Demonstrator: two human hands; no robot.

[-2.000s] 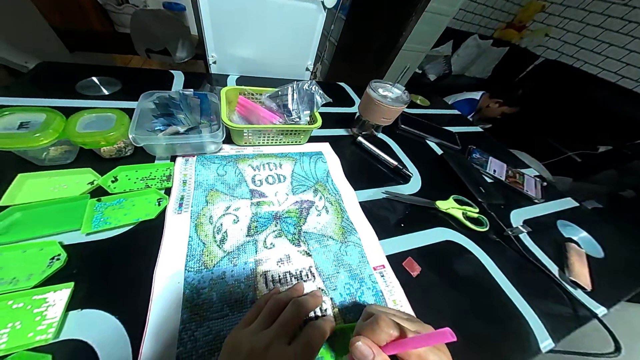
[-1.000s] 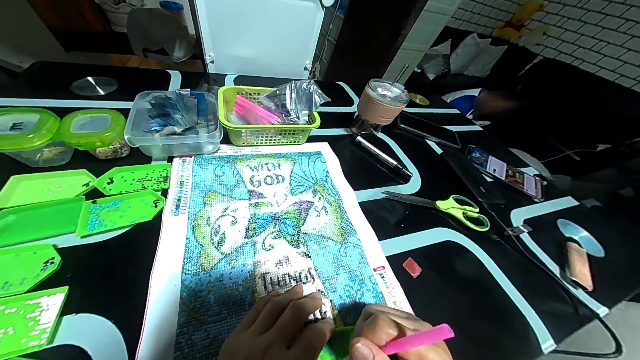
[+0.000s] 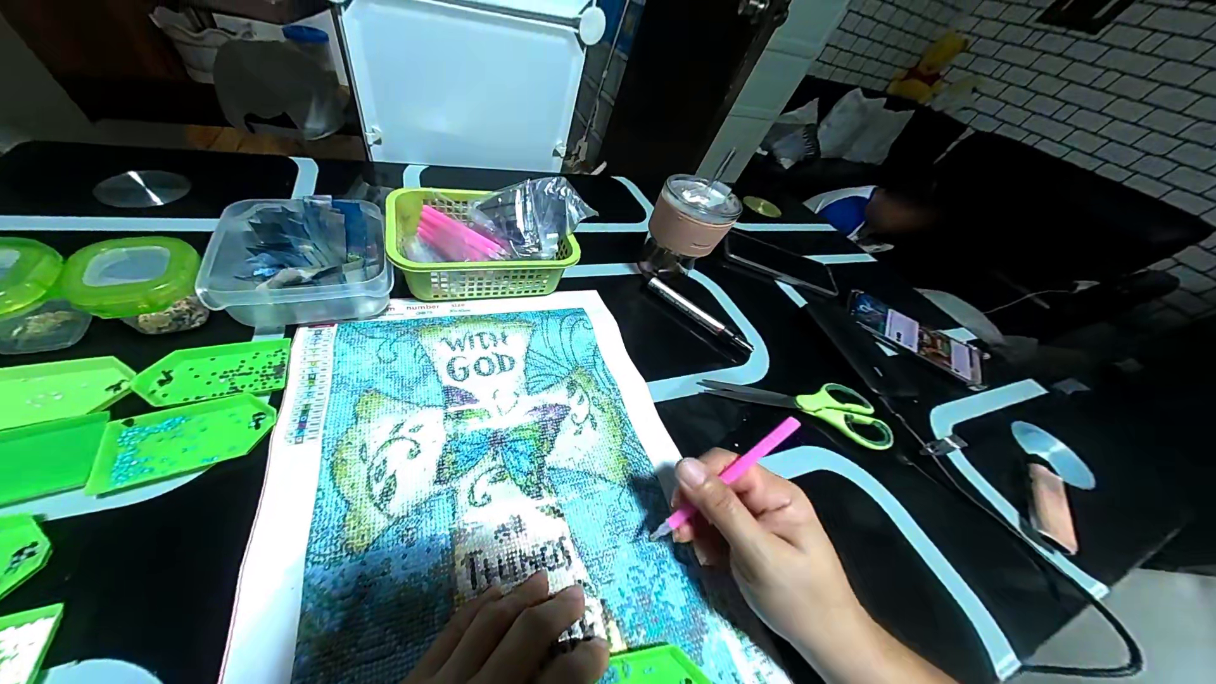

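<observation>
A diamond painting canvas [image 3: 503, 456] with a cross, a butterfly and lettering lies flat on the black table. My right hand [image 3: 760, 532] holds a pink applicator pen [image 3: 736, 470], its tip over the right part of the canvas. My left hand [image 3: 522, 636] rests fingers spread on the lower middle of the canvas, over part of the lettering. Right beside it a green bead tray [image 3: 660, 667] shows at the bottom edge, partly out of view. More green trays [image 3: 180, 442] with small beads stand left of the canvas.
Behind the canvas stand a clear plastic container [image 3: 299, 294] and a green basket [image 3: 484, 280] with pink pens. Lidded tubs [image 3: 133, 275] are at the left. Green-handled scissors [image 3: 836, 408], a metallic pen [image 3: 698, 313], a glass cup [image 3: 693, 223] and a phone [image 3: 917, 340] lie or stand right.
My right hand has moved up and right with the pink pen, away from the green tray by my left hand. My left hand still rests on the canvas.
</observation>
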